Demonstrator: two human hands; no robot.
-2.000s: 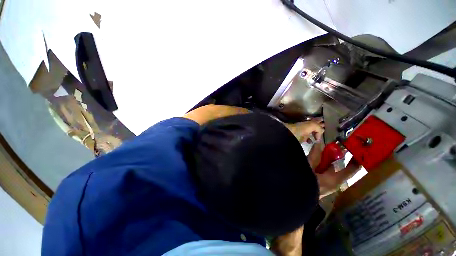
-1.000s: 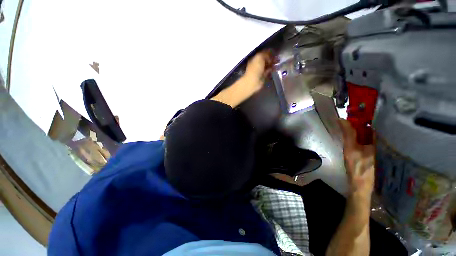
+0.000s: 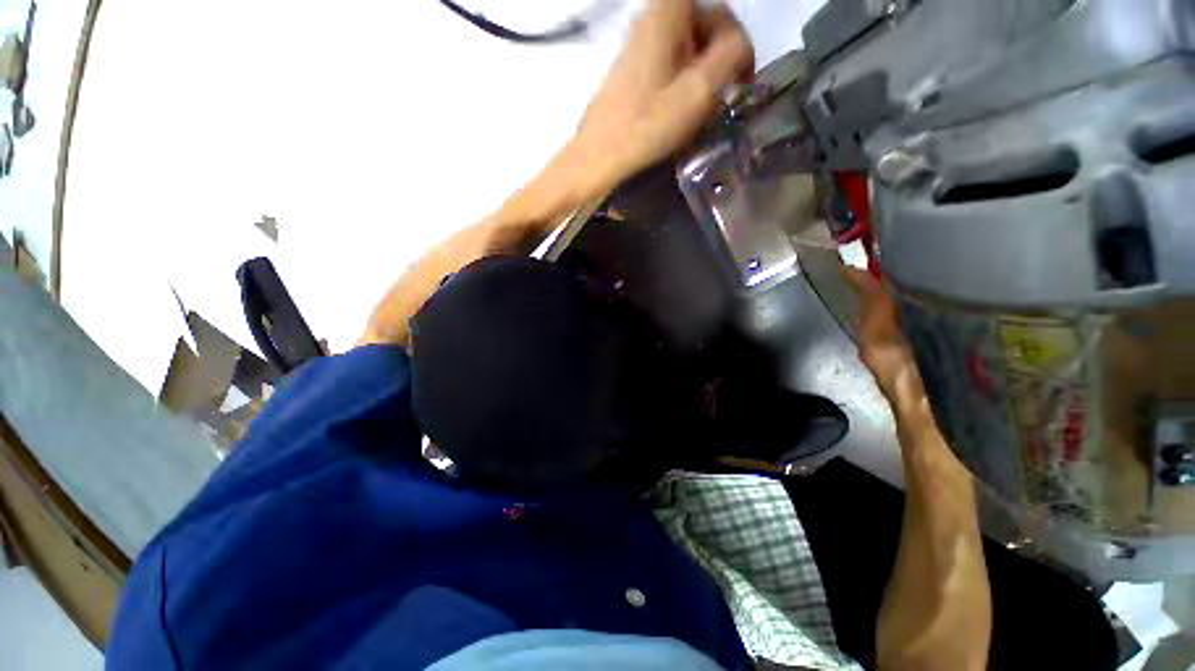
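Note:
The grey cutting machine (image 3: 1022, 223) fills the right side, tilted, with a sliver of its red handle (image 3: 856, 203) showing. My right hand (image 3: 881, 321) is at this handle, its fingers partly hidden behind the motor, and appears closed on it. A shiny silver base plate (image 3: 742, 223) sits left of the motor. The broad stack with a white top (image 3: 328, 131) lies at the left. My left hand (image 3: 682, 79) reaches across the white top to the machine's upper left side. It is blurred, with fingers bent; whether it holds anything cannot be told.
A black bar (image 3: 275, 315) lies on the white top near brown scraps (image 3: 197, 374). A black cord (image 3: 511, 26) crosses at the top. My black-clad knee (image 3: 524, 374) hides part of the stack's edge; my dark shoe (image 3: 813, 433) is close to the base plate.
My left hand has moved up from beside the base plate to the machine's upper side. The machine has turned in view, showing more motor and less red handle. My right hand stays at the handle.

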